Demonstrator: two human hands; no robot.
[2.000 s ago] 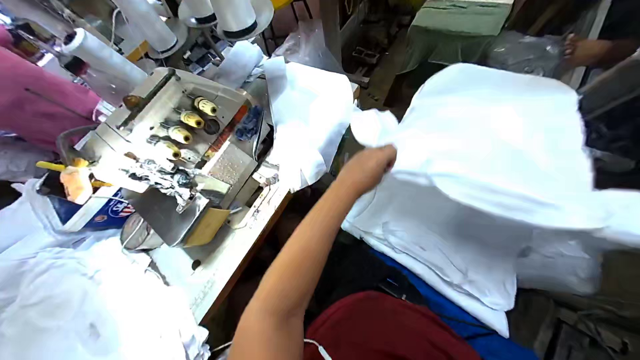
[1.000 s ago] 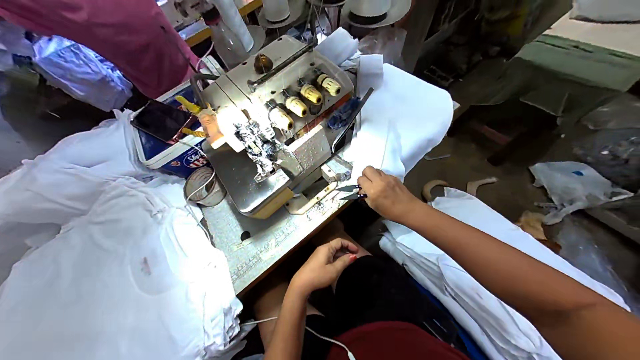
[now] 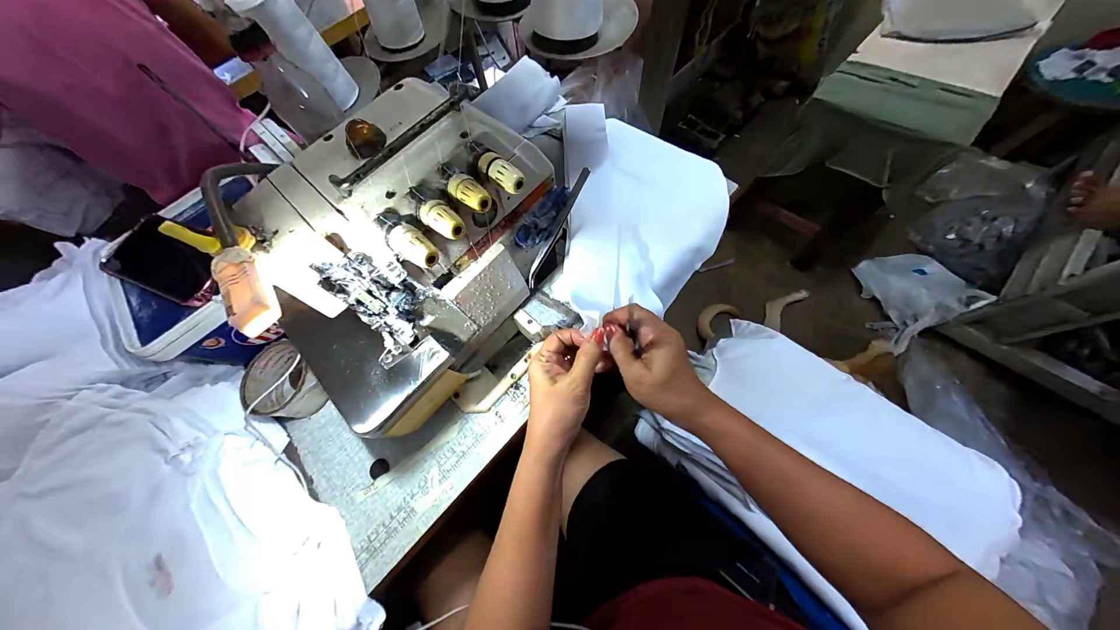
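Observation:
My left hand (image 3: 564,372) and my right hand (image 3: 652,359) meet at the table's front edge, fingertips pinched close together. A small dark item, too small to name, shows between my right hand's fingers. What my left fingertips pinch is hidden. Just behind my hands, white fabric (image 3: 652,210) lies beside the overlock sewing machine (image 3: 490,289), its near end reaching my fingertips. The machine has several yellow tension dials (image 3: 468,191) and a lit lamp. Another white fabric piece (image 3: 840,437) lies to the right of my lap.
White garments (image 3: 131,516) are heaped at the left. A tape roll (image 3: 284,381) and a blue box (image 3: 166,324) with a phone (image 3: 162,262) stand beside the machine. Thread cones (image 3: 569,22) rise behind. A person in a pink top (image 3: 114,87) is at upper left. Plastic bags (image 3: 919,289) lie at right.
Two seconds ago my right hand held white fabric out to the right; now that fabric lies beside my lap. Since one second ago my left hand has risen to meet my right.

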